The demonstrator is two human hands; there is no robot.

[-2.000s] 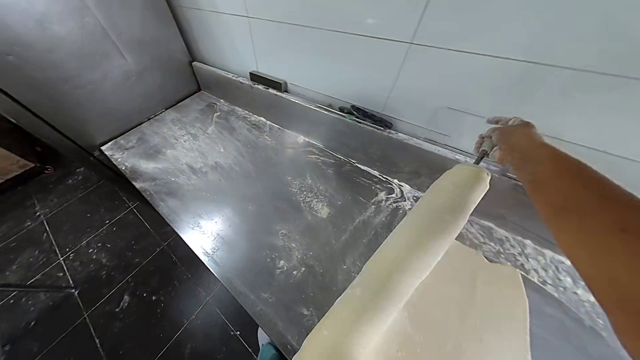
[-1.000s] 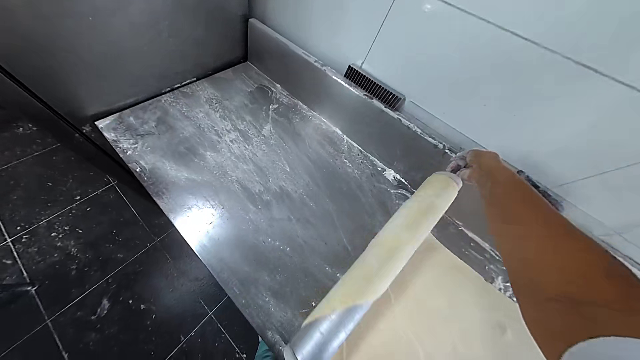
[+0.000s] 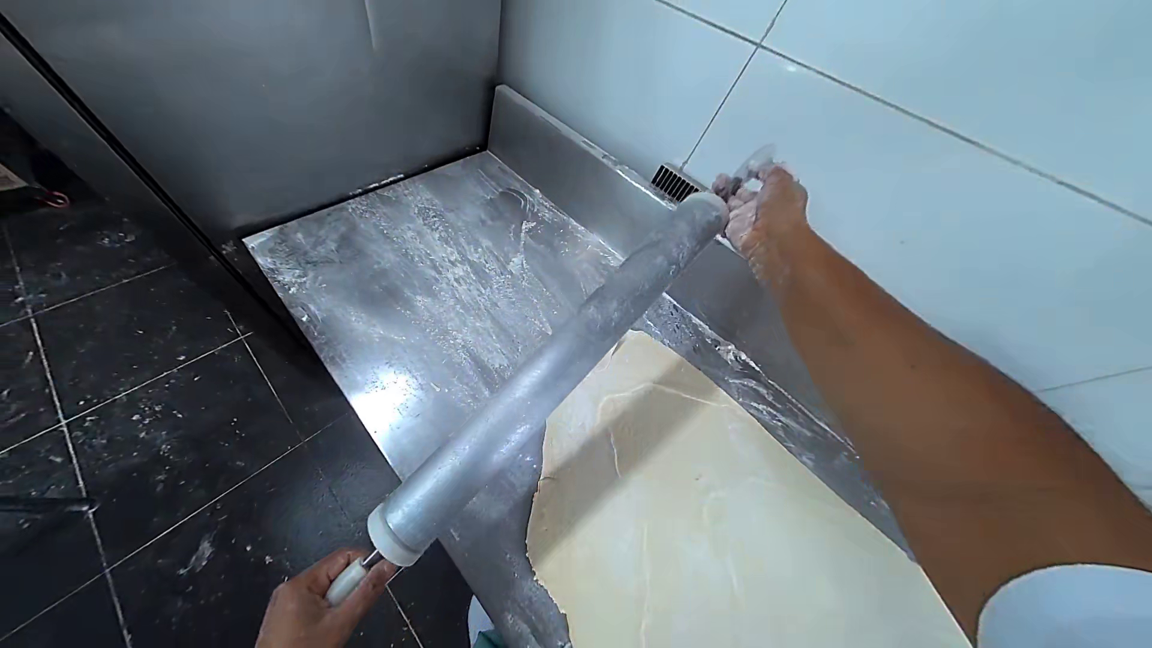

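Note:
A long metal rolling pin [image 3: 549, 373] is held up over a steel worktop [image 3: 432, 270], bare of dough along its barrel. My left hand [image 3: 324, 598] is closed round its white handle at the lower left. At the far end, beside the wall, my right hand [image 3: 760, 202] grips the other handle, its fingers coated with flour. Beneath and to the right of the pin, a large thin sheet of pale dough [image 3: 693, 522] lies flat, with light creases and a ragged left edge. The pin's shadow falls across it.
A raised steel backsplash [image 3: 585, 171] runs along the white tiled wall, with a dark slotted object [image 3: 675, 183] by it. A steel panel [image 3: 315, 90] stands at the worktop's far end. Flour dusts the worktop and the dark tiled floor [image 3: 180, 459].
The dough that was wrapped round the rolling pin has come off and now lies flat on the worktop. The pin is raised above it, and my left hand has come into view.

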